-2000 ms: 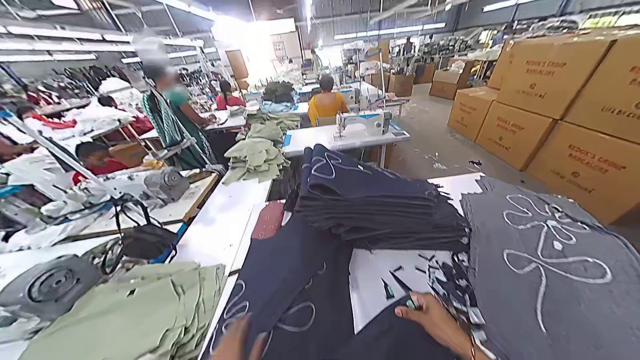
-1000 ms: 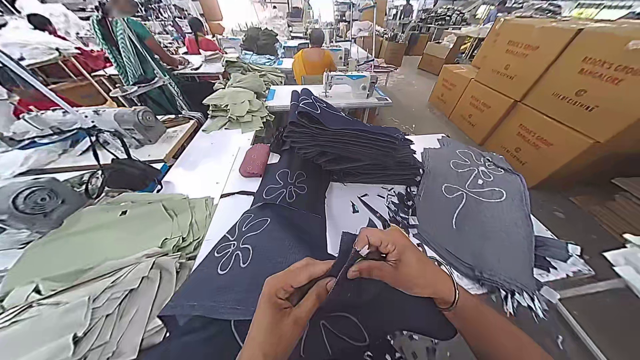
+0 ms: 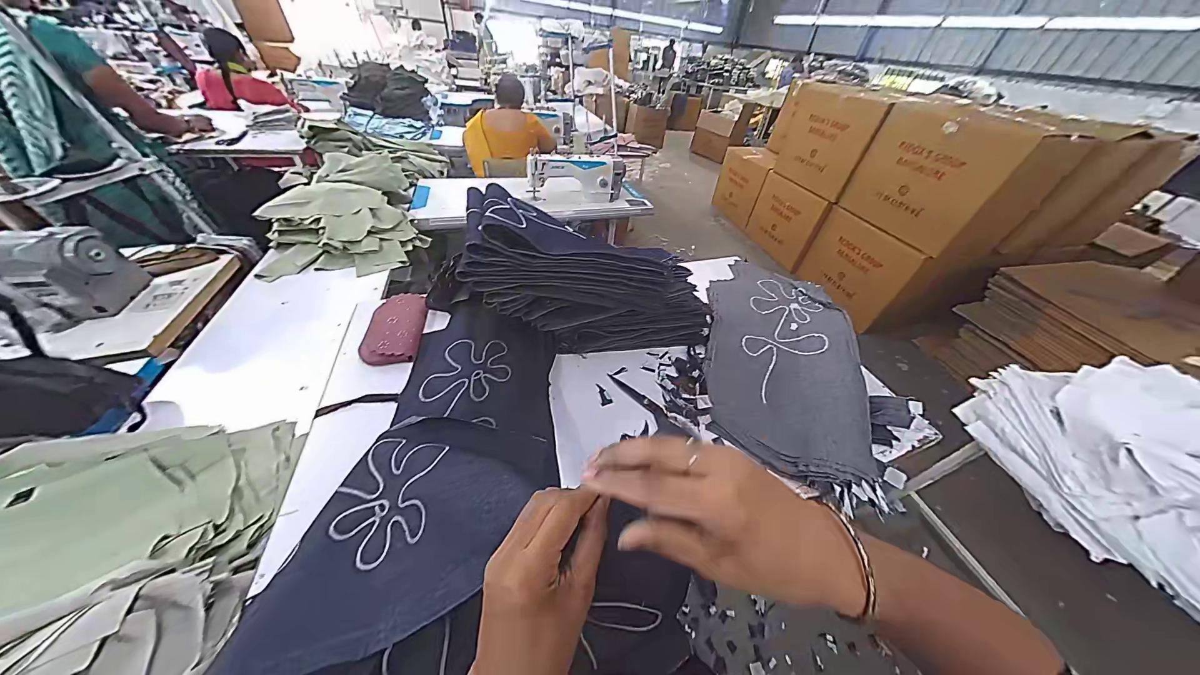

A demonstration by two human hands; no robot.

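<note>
My left hand (image 3: 544,572) pinches the edge of a dark navy denim panel (image 3: 647,600) that hangs at the near table edge and bears white flower embroidery. Just right of it, my right hand (image 3: 722,525), with a ring and a bangle, has its fingers spread, slightly blurred; I cannot tell whether its fingertips touch the cloth. Left of my hands lies another embroidered navy panel (image 3: 441,516). Beyond them stands a folded stack of navy panels (image 3: 581,291). A grey embroidered panel pile (image 3: 787,375) lies at the right, with dark scissors or snips (image 3: 637,394) and small scraps beside it.
Green cloth pieces (image 3: 122,506) lie at the left, near a pink case (image 3: 393,330). A sewing machine (image 3: 574,178) stands ahead, with a seated person in yellow behind it. Cardboard boxes (image 3: 881,253) and white cloth (image 3: 1097,459) are on the right. Another person stands at the upper left.
Two seconds ago my hands were apart; one second ago both gripped the dark cloth together. Now my right hand has opened its fingers, while my left stays on the cloth.
</note>
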